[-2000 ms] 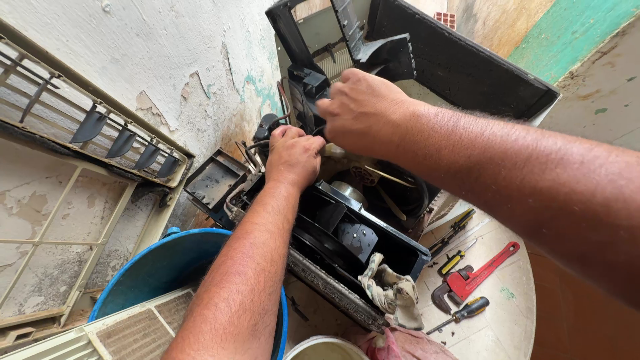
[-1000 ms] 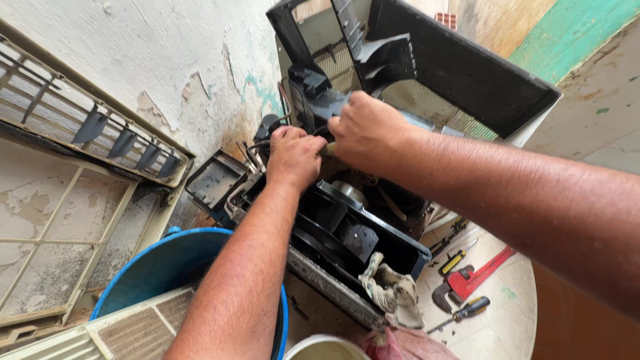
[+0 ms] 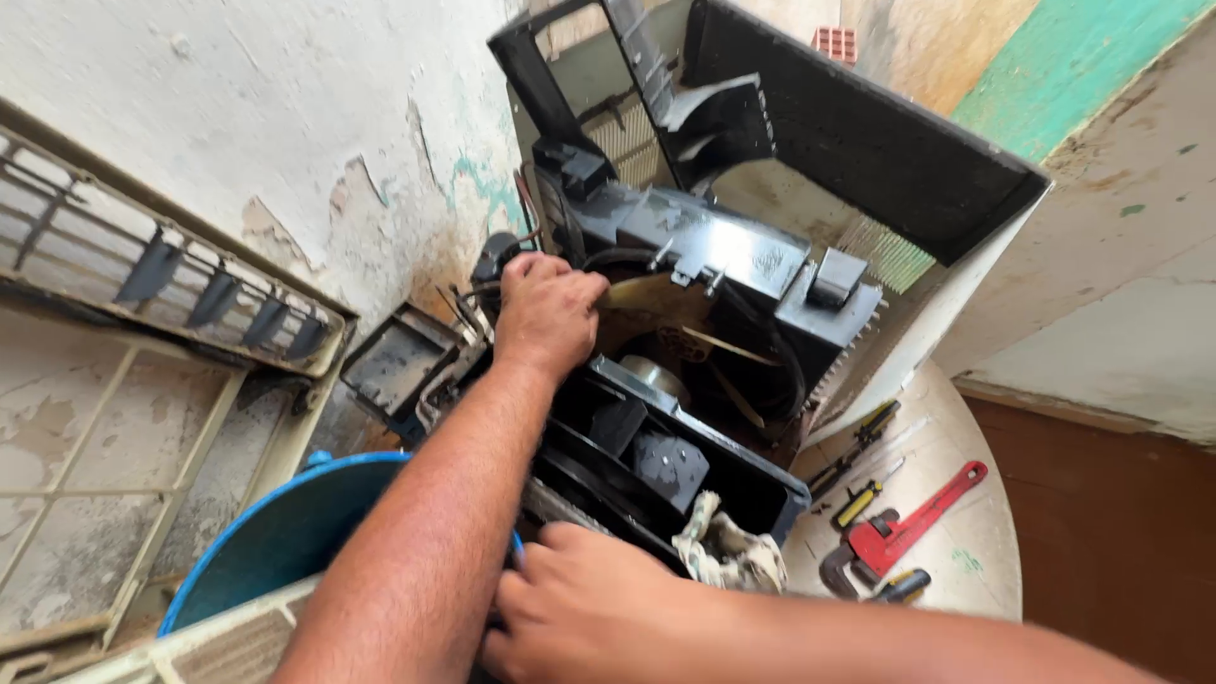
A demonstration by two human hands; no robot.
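An opened window air conditioner, its black plastic fan housing [image 3: 712, 242] exposed, stands on a round table. My left hand [image 3: 549, 309] is closed at the edge of the fan opening, beside dark tubing; what its fingers grip is hidden. To its right are a yellowed fan blade [image 3: 655, 296] and the metal motor [image 3: 655, 378]. My right hand [image 3: 579, 598] is low, near the front edge of the unit, fingers curled; a small blue bit shows by its fingertips, and I cannot tell whether it is held. A crumpled cloth [image 3: 727, 551] lies on the unit's near right corner.
On the round table [image 3: 983, 560] lie a red pipe wrench [image 3: 917, 522] and several screwdrivers, one yellow and black [image 3: 857, 503]. A blue tub [image 3: 228, 541] stands at lower left, with a cream grille [image 3: 233, 646] over it. Behind is the unit's outer case [image 3: 864, 123]; a peeling wall rises at left.
My right hand has moved from beside my left hand at the fan housing down to the near edge of the unit. My left hand has stayed at about the same place.
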